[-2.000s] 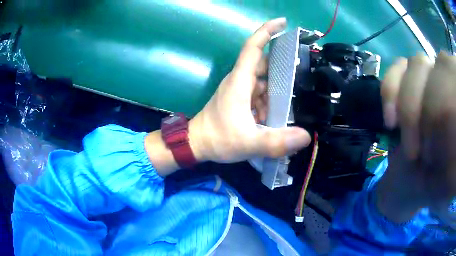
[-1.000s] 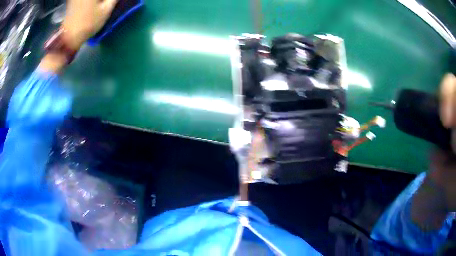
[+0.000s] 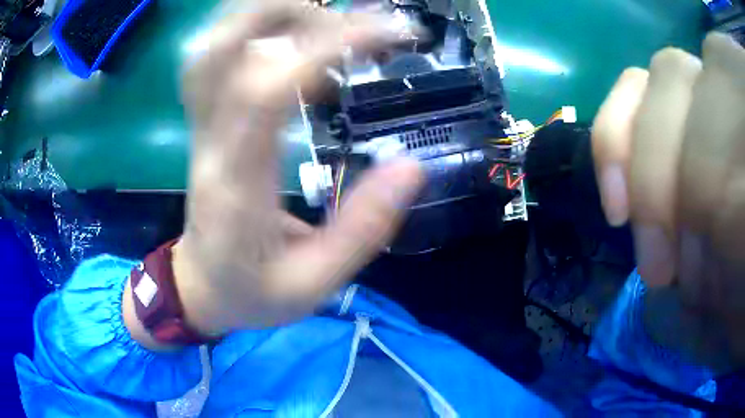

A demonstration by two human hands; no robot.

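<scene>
The device under assembly (image 3: 421,163), a black inner unit in a white-edged housing, lies in front of me at the bench's near edge. My left hand (image 3: 278,163) is blurred above its left side, thumb and fingers spread; whether a screw is between the fingertips cannot be told. My right hand (image 3: 674,163) is closed around the black electric screwdriver (image 3: 564,167) right of the device; its bit is not visible. A multicolour wire harness (image 3: 531,132) with a white plug sticks out at the device's right side. More thin wires show at its left side.
A blue screw bin (image 3: 96,37) with a dark mass inside sits at the far left on the glossy green bench (image 3: 122,122). Clear plastic (image 3: 57,212) lies at the left below the bench edge. A black cord (image 3: 637,380) runs at the lower right.
My left hand has moved from beside the bin to over the device. Two seconds ago it held the housing's side. The screwdriver is now closer to the device, which appears lower left than it did two seconds ago.
</scene>
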